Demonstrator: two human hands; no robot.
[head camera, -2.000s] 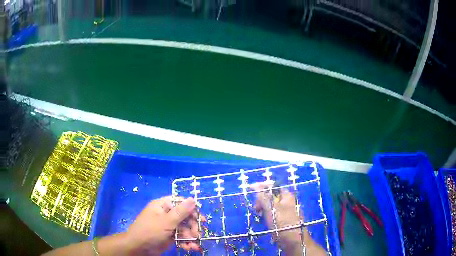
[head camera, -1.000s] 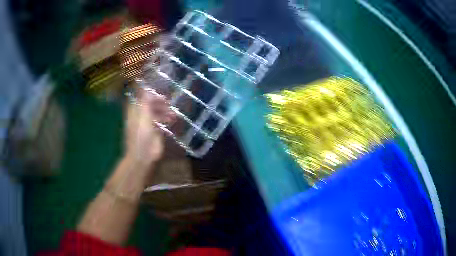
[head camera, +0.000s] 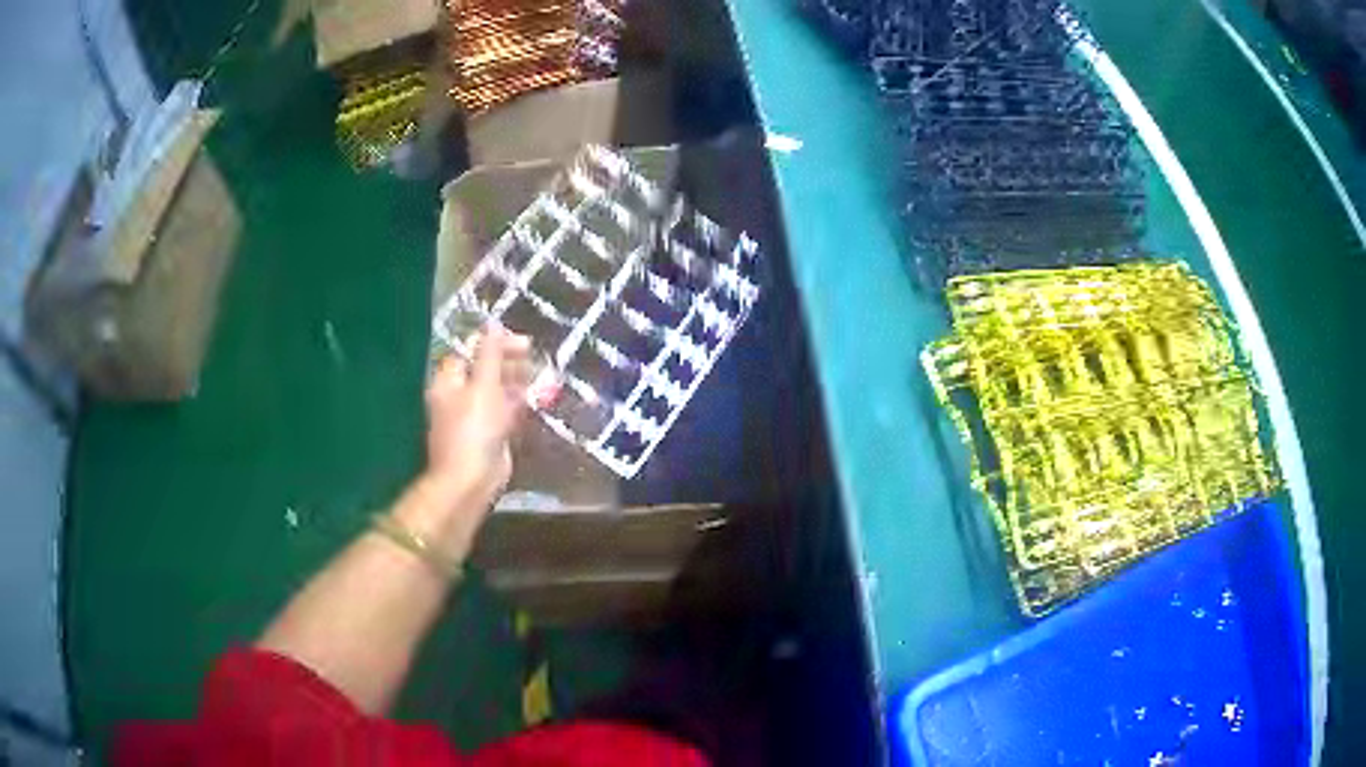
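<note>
A silver sprue frame (head camera: 607, 307), an open grid with white-bright bars, is over an open brown carton (head camera: 599, 525) beside the bench. My left hand (head camera: 477, 412) is at the frame's lower left edge, fingers on it, arm stretched out to the left. The fingertips are slightly blurred, but the hand appears to hold the frame. The carton's inside is dark and mostly hidden by the frame. My right hand is not in view.
Yellow-gold sprue frames (head camera: 1109, 405) lie stacked on the green bench beside the blue tray (head camera: 1109, 659), which holds scattered small bits. Black sprue frames (head camera: 1026, 165) are piled beyond. Copper sprue frames (head camera: 512, 53) stand at top left. Another carton (head camera: 158, 277) is on the floor at far left.
The view has swung from the tray to the left side of the bench. My left hand has carried the silver frame from above the tray to over the carton. My right hand has left the picture.
</note>
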